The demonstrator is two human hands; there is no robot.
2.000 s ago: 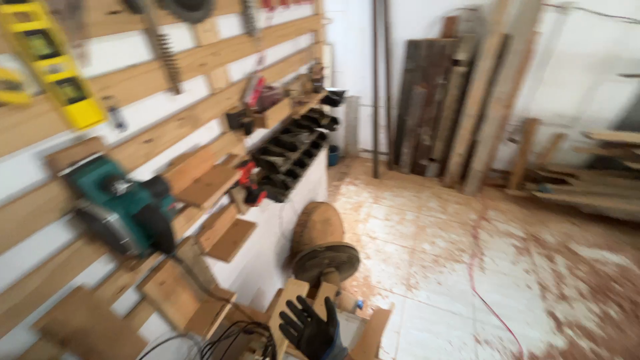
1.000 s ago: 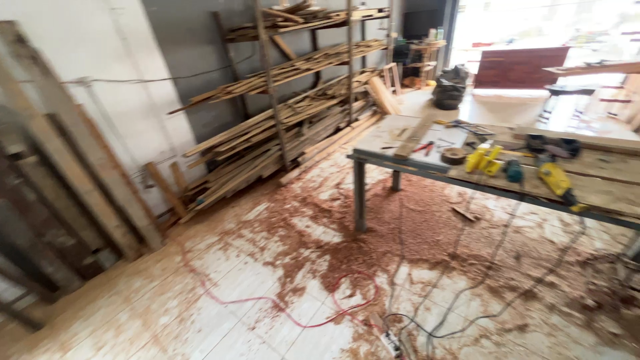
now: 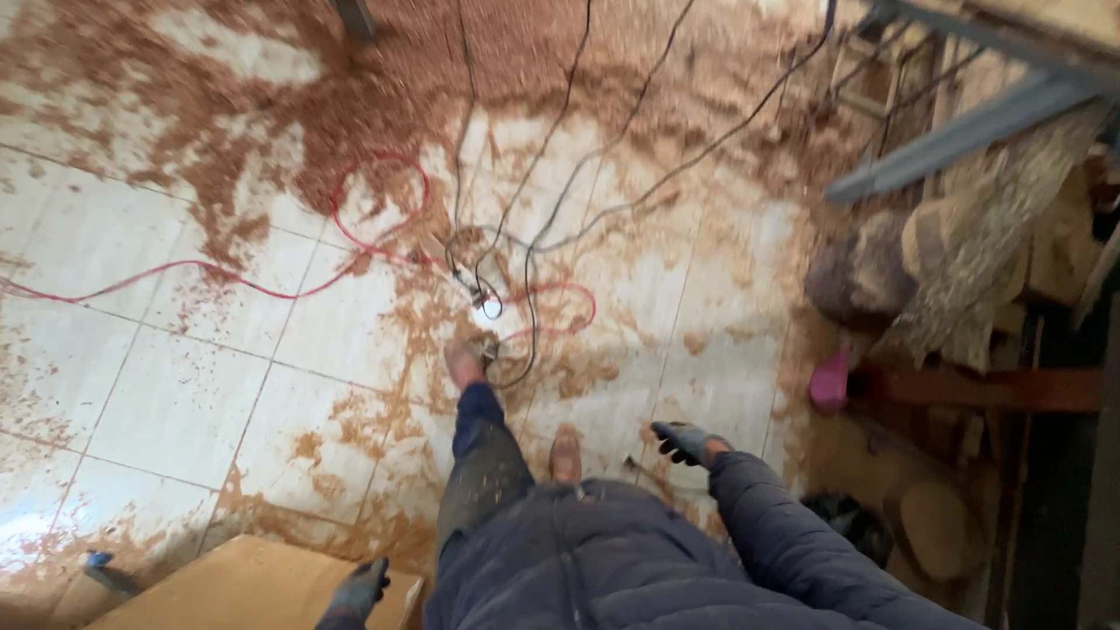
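Note:
My right hand (image 3: 684, 442), in a dark grey and black work glove, hangs out to the right of my body above the dusty tiles, its fingers loosely curled and nothing seen in it. At the lower left, my left hand (image 3: 360, 588), gloved alike, is over the edge of a tan wooden board (image 3: 236, 586); I cannot tell whether it touches the board. Beyond my feet, several black cables (image 3: 530, 289) and a red cord (image 3: 192, 264) meet at a power strip (image 3: 472, 284) on the floor.
Reddish wood shavings (image 3: 367, 114) cover much of the tiled floor. A grey metal table leg (image 3: 945, 136) slants in at the upper right. Below it are stuffed sacks (image 3: 862, 267), a pink plastic object (image 3: 829, 381) and a reddish wooden beam (image 3: 989, 388). Cables and cord cross the floor ahead.
The view has swung far right and down, from the tool wall past the workbench to the floor. A gloved hand near the wooden pieces was visible two seconds ago; both hands now show beside my body.

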